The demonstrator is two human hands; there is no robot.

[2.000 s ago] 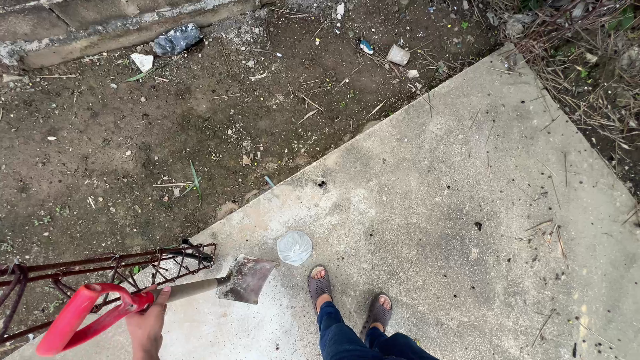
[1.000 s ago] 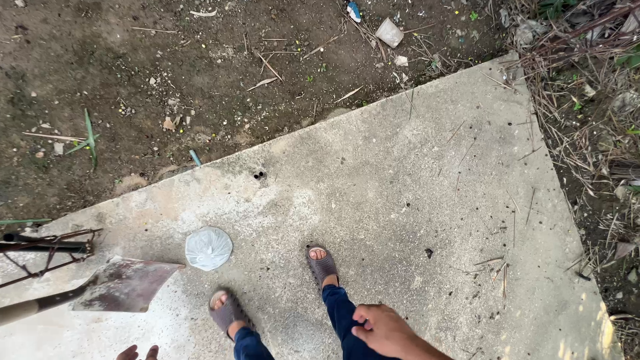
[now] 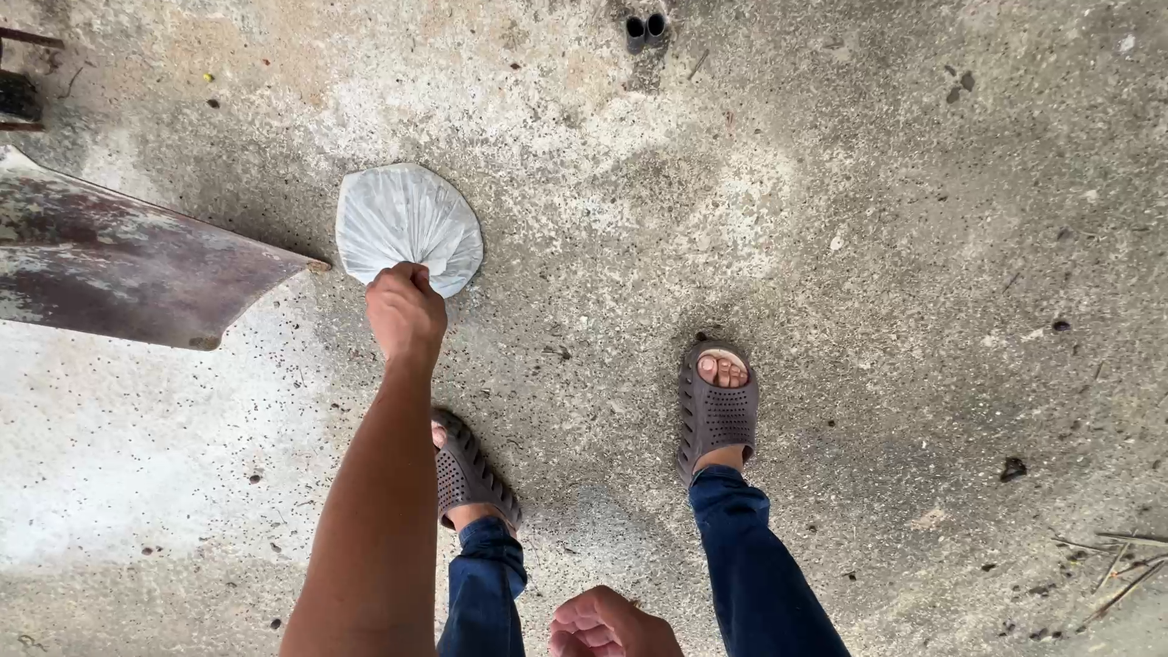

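A whitish translucent plastic bag (image 3: pixel 406 214) rests on the concrete, its gathered top pinched in the fingers of my left hand (image 3: pixel 406 310). To the left of the bag, the worn metal blade of a shovel (image 3: pixel 137 265) reaches in from the frame edge; its handle is out of view. My right hand (image 3: pixel 607 625) is low in the picture between my legs, its fingers curled, with nothing visible in them.
My feet in brown perforated sandals (image 3: pixel 721 411) stand on the concrete slab (image 3: pixel 584 219). Two short dark tube ends (image 3: pixel 646 32) stick up at the top. Part of a rusty metal frame (image 3: pixel 23 82) shows at upper left, and dry twigs (image 3: pixel 1127 575) lie at lower right.
My left hand held the red-handled shovel two seconds ago and has let it go. That hand has since taken hold of the bag's top. The view has moved closer to the ground.
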